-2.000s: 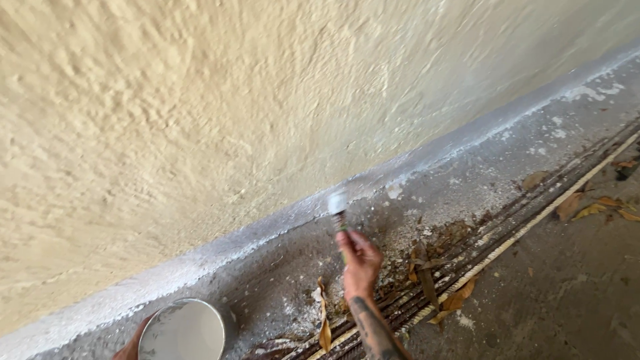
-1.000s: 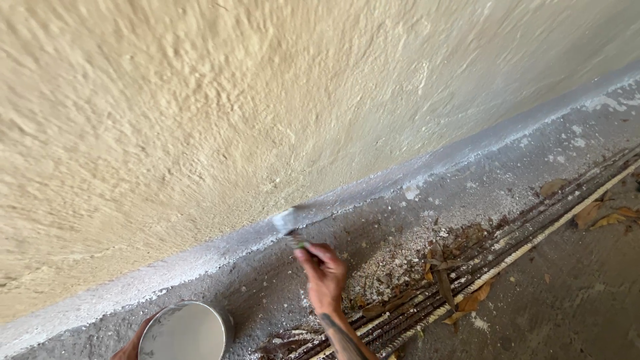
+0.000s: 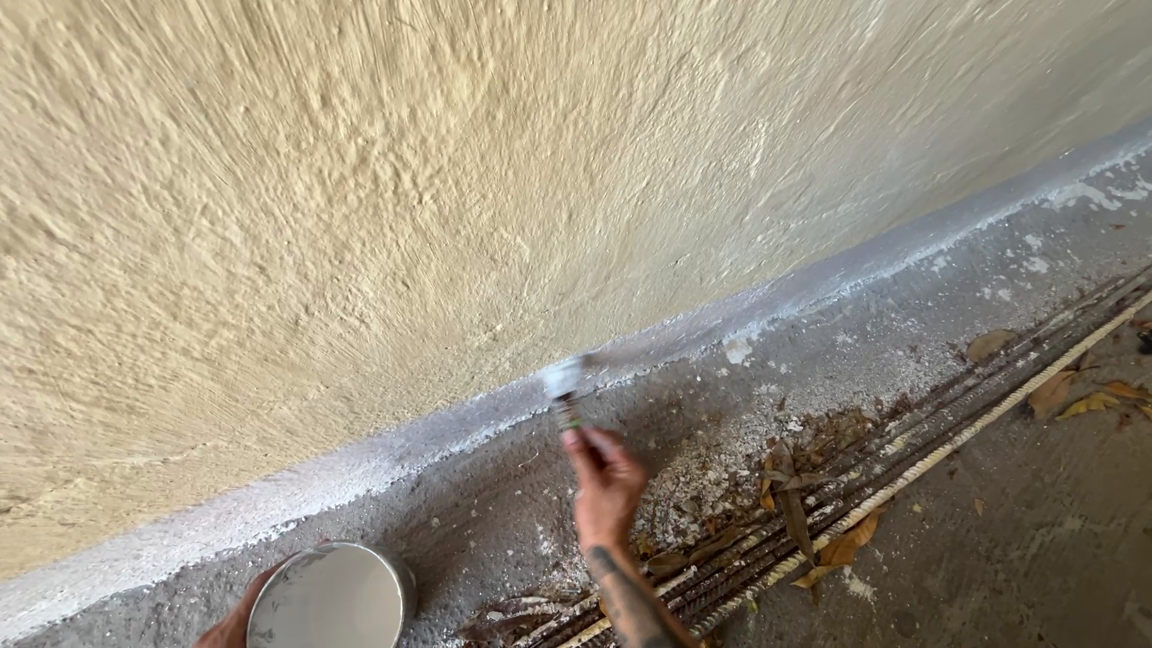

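Note:
A paintbrush (image 3: 564,382) with pale, paint-laden bristles is held by its handle in my right hand (image 3: 607,481). Its bristles, a little blurred, touch the whitish painted band (image 3: 360,454) along the foot of a rough cream plastered wall (image 3: 405,207). At the lower left, my left hand (image 3: 236,621) grips the side of a round paint container (image 3: 328,598) with pale grey-white paint inside. Most of my left hand is hidden behind the container or cut off by the frame's edge.
Ribbed steel bars (image 3: 886,490) lie along the concrete ledge (image 3: 486,504), right of my right forearm. Dry leaves (image 3: 841,544) and flaked debris (image 3: 702,477) lie around them. Paint splashes mark the ledge.
My right hand with the brush first moved left along the band, then back somewhat to the right. My left hand stays on the container at the lower left.

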